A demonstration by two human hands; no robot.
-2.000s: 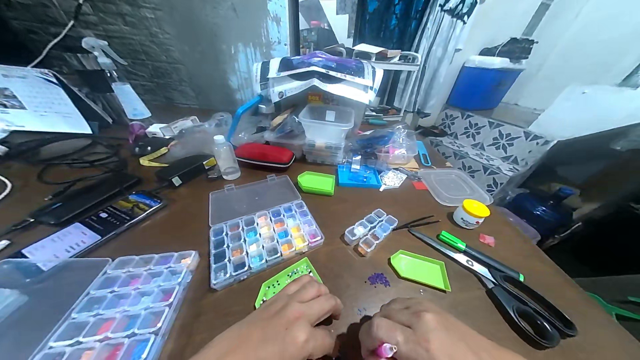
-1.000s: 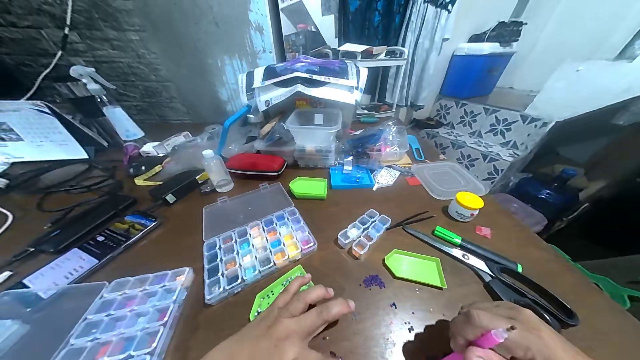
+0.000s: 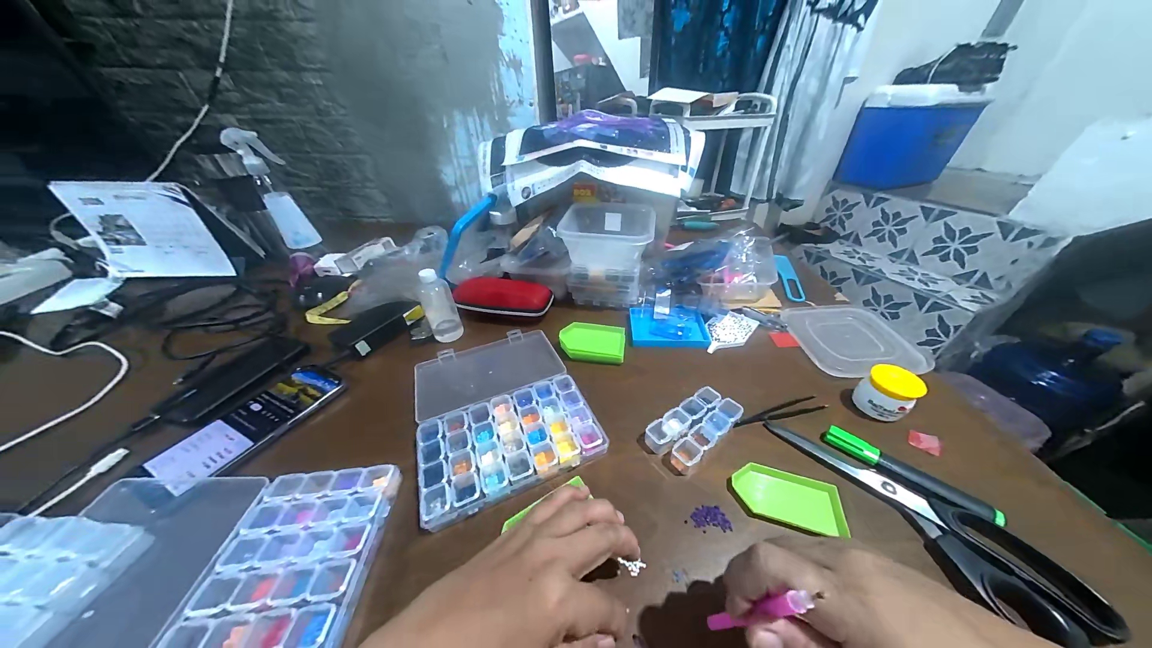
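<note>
My right hand (image 3: 810,589) holds a pink pen-like tool (image 3: 765,609) near the table's front edge. My left hand (image 3: 549,576) rests at the lower middle, fingers bent, partly over a green tray (image 3: 544,504); a small white beaded piece (image 3: 633,566) shows at its fingertips. Whether that hand grips it is unclear. A pile of purple beads (image 3: 709,517) lies between the hands and another green tray (image 3: 790,499). Behind my left hand stands an open compartment box (image 3: 513,441) of coloured beads. Small lidded bead cups (image 3: 693,427) sit right of it.
Large scissors (image 3: 936,522), a green-capped marker (image 3: 918,472), tweezers (image 3: 783,410) and a yellow-lidded jar (image 3: 889,392) lie at right. Another bead box (image 3: 288,558) and a phone (image 3: 247,423) are at left. A third green tray (image 3: 592,343), red case (image 3: 502,297) and plastic containers (image 3: 607,234) stand behind.
My right hand has moved right, away from my left hand, still with the pink tool. My left hand's fingers, spread a second ago, are now drawn together over the near green tray's edge.
</note>
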